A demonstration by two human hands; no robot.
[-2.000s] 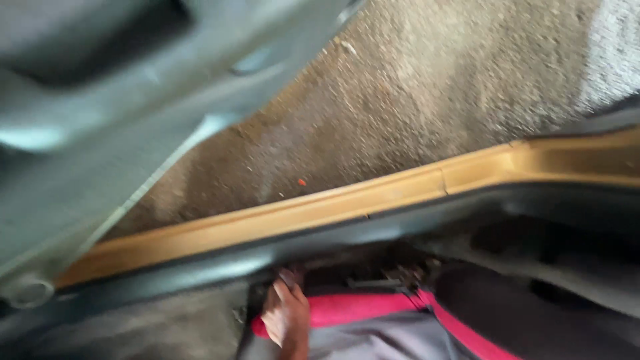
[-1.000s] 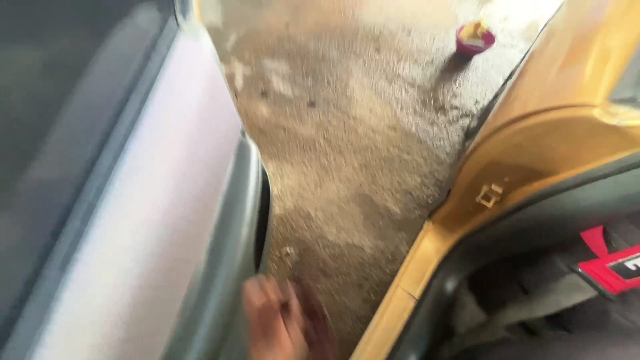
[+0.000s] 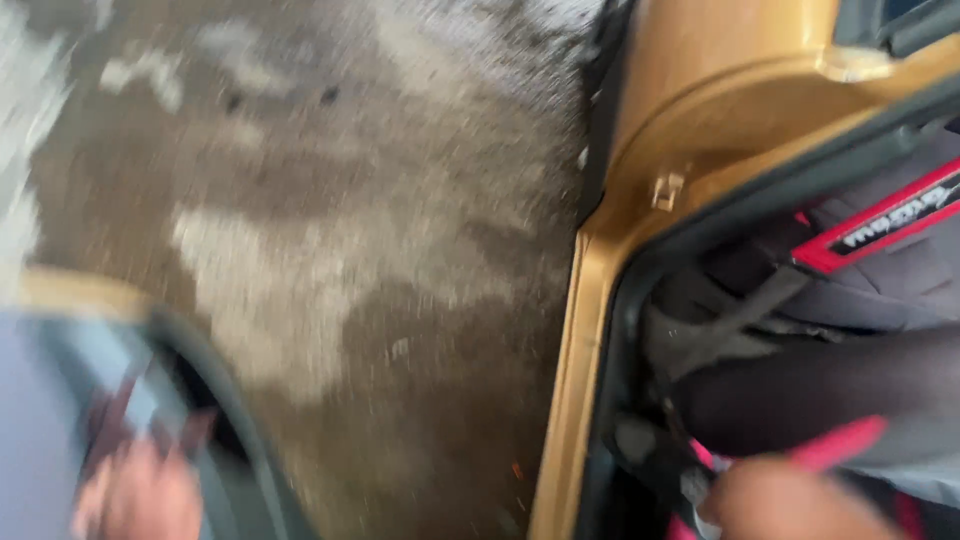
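At the lower left my left hand [image 3: 139, 480], blurred, is at the inner panel of an open car door [image 3: 45, 420], with a dark reddish shape, perhaps a cloth, at its fingers. Whether it holds that shape cannot be told. At the lower right my right hand [image 3: 787, 499] is near the car seat [image 3: 810, 390], whose cover is black and grey with pink trim. A pale object and a bright pink strip [image 3: 840, 442] show beside this hand, whose grip is too blurred to make out.
The gold door sill [image 3: 570, 375] and black rubber seal [image 3: 619, 337] run down the right of centre. A metal door striker [image 3: 667, 191] sits on the gold door pillar. Wet, stained concrete ground [image 3: 337, 225] lies between door and sill. A red-edged label [image 3: 885, 217] with writing is on the seat.
The view has swung strongly. The purple bowl on the ground, seen one second ago, is out of view. Two hands show now, where one second ago only one was plain, near the door.
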